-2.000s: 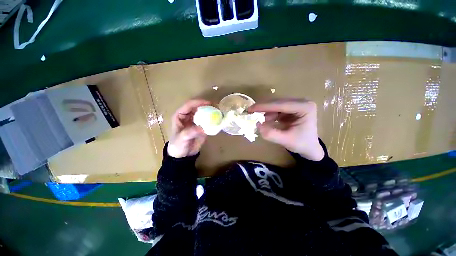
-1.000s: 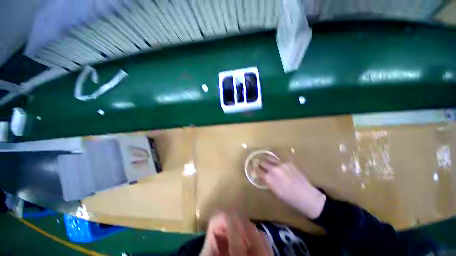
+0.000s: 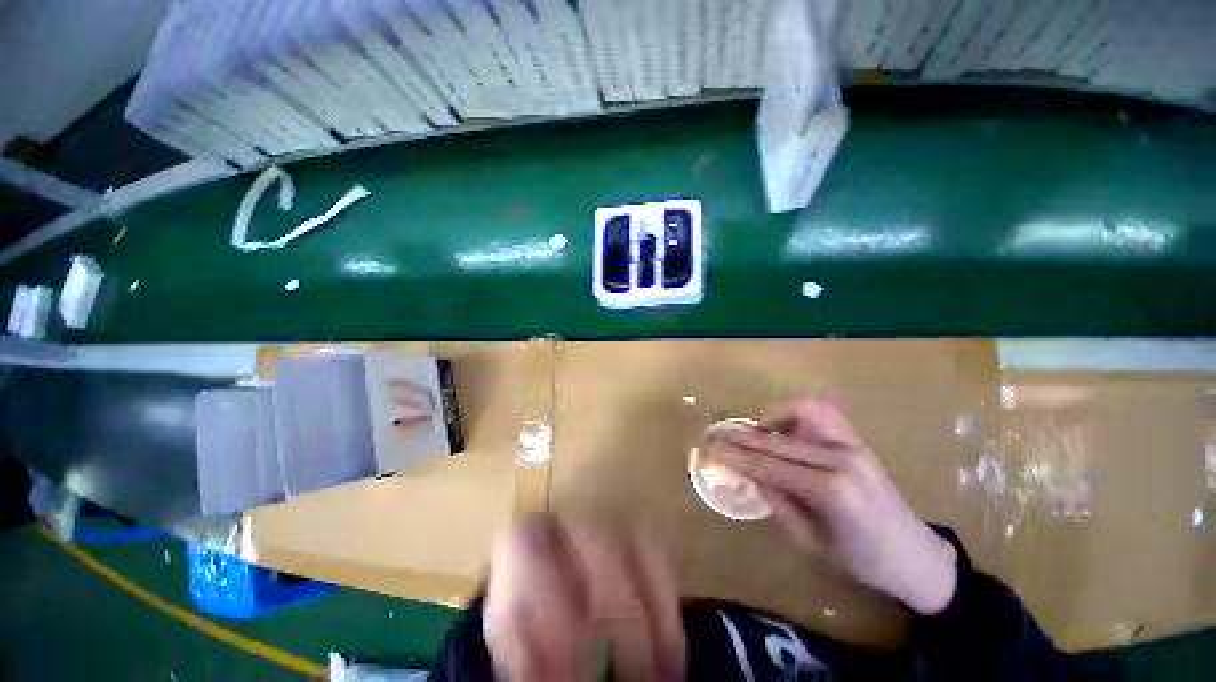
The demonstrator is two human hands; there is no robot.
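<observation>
A round paper cup [image 3: 706,490] with a white rim and pale bits inside stands on the brown cardboard [image 3: 627,400]. My right hand [image 3: 834,486] is over the cup's right side, fingers bunched at its opening; whether they hold anything cannot be told. My left hand [image 3: 580,600] is blurred near the bottom edge, left of and below the cup. Its fingers are bent, and a small greenish spot shows at its lower edge. The egg cannot be made out.
A white tray with glossy black pieces [image 3: 648,253] lies on the green belt [image 3: 467,300]. Upright boxes [image 3: 534,60] line its far side; one white box [image 3: 800,147] juts out. An open box [image 3: 327,424] stands left, above a blue stool [image 3: 227,581]. A white strip [image 3: 300,236] lies on the belt.
My left hand has dropped away from the cup towards the bottom edge, and the egg is out of sight. My right hand has moved to the cup's opening. The view has tilted up.
</observation>
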